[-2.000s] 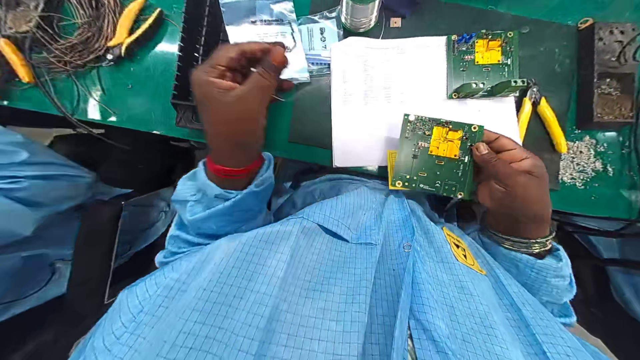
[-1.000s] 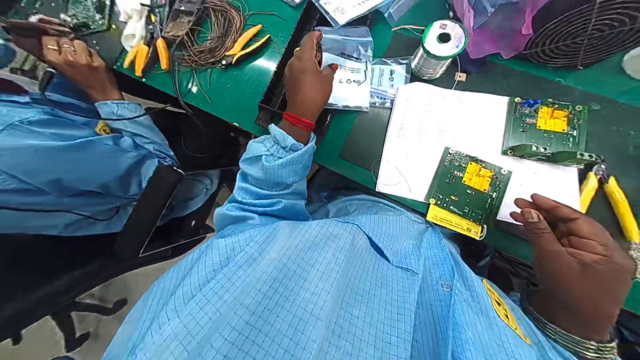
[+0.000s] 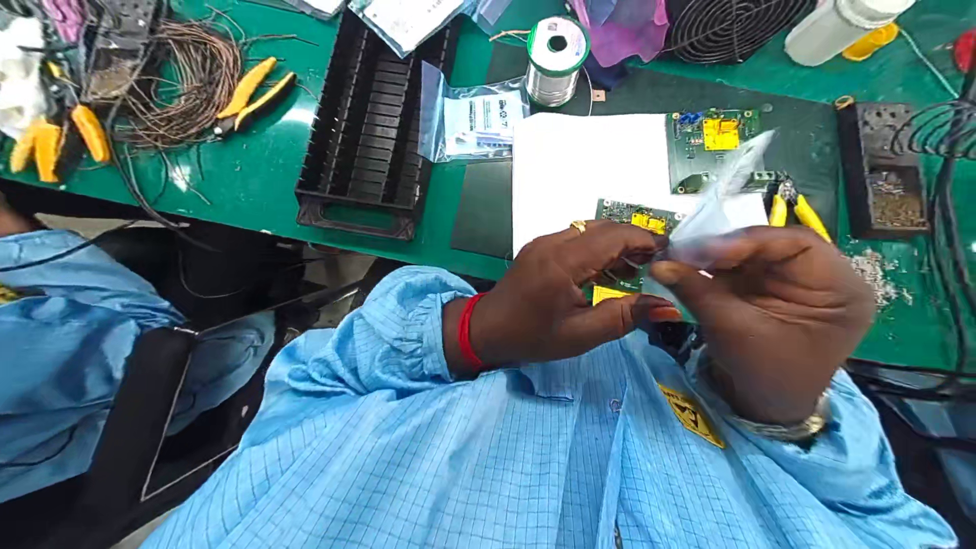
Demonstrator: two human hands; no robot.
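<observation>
My right hand point(image 3: 778, 313) pinches a clear plastic bag point(image 3: 720, 191), blurred by motion, between thumb and fingers. Close against it, my left hand point(image 3: 579, 293), with a red band at the wrist, has its thumb and forefinger at the bag's lower end; whether it grips the bag or something small there is hidden. Beneath both hands a green circuit board point(image 3: 614, 212) with a yellow part lies partly covered. A second circuit board point(image 3: 692, 156) rests at the right of the white paper point(image 3: 587, 168), behind the bag.
A black slotted rack point(image 3: 358, 152), a bagged packet point(image 3: 480, 122) and a solder wire spool point(image 3: 555, 61) stand left and beyond. Yellow-handled cutters point(image 3: 797, 210), a metal parts box point(image 3: 888, 175) and scattered clippings point(image 3: 877, 278) lie right. Orange-handled pliers point(image 3: 255, 95) lie by coiled wire point(image 3: 187, 84). A co-worker's sleeve point(image 3: 72, 343) shows left.
My left hand has come from the packets near the rack to meet my right hand over the board. The circuit board my right hand held two seconds ago lies on the work surface.
</observation>
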